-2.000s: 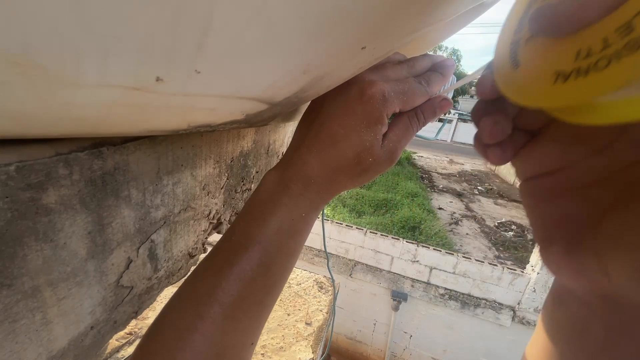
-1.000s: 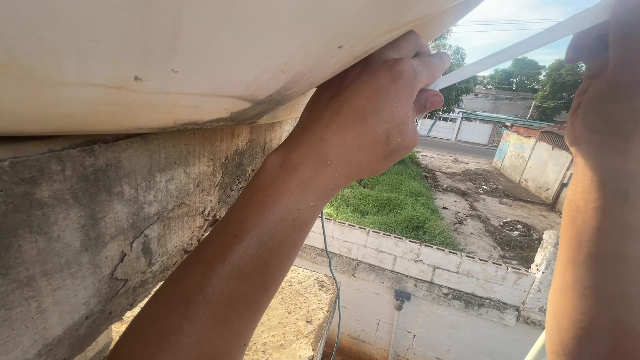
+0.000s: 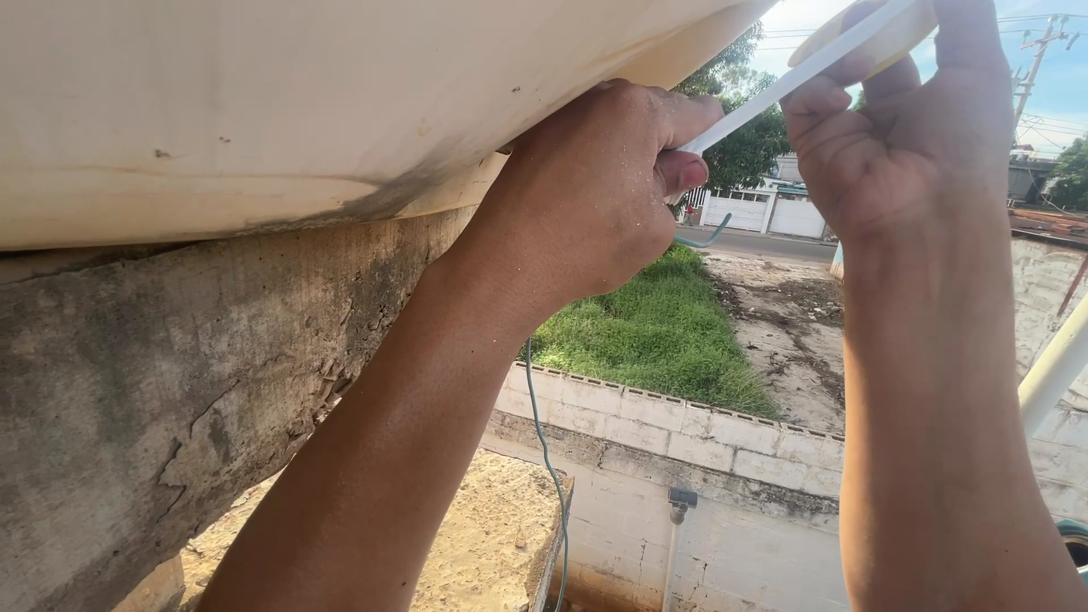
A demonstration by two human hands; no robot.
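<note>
My left hand (image 3: 595, 187) is just under the curved underside of a cream-coloured tank (image 3: 255, 102). Its thumb and fingers pinch the end of a strip of white tape (image 3: 765, 98); what else they may hold is hidden. The tape runs taut, up and to the right, to a yellow-and-white tape spool (image 3: 914, 34). My right hand (image 3: 892, 136) holds that spool in its fingers at the top right, partly cut off by the frame's edge.
The tank rests on a cracked concrete beam (image 3: 170, 382) at the left. A thin green wire (image 3: 544, 442) hangs below my left forearm. Lower down are a rough concrete ledge (image 3: 493, 527), a block wall (image 3: 663, 425) and a pipe with a grey fitting (image 3: 682, 501). A pale pipe (image 3: 1054, 374) slants at the right.
The spool in my right hand was large and near at the right two seconds ago. It went out of view, and is now at the top right. My left hand stays under the tank.
</note>
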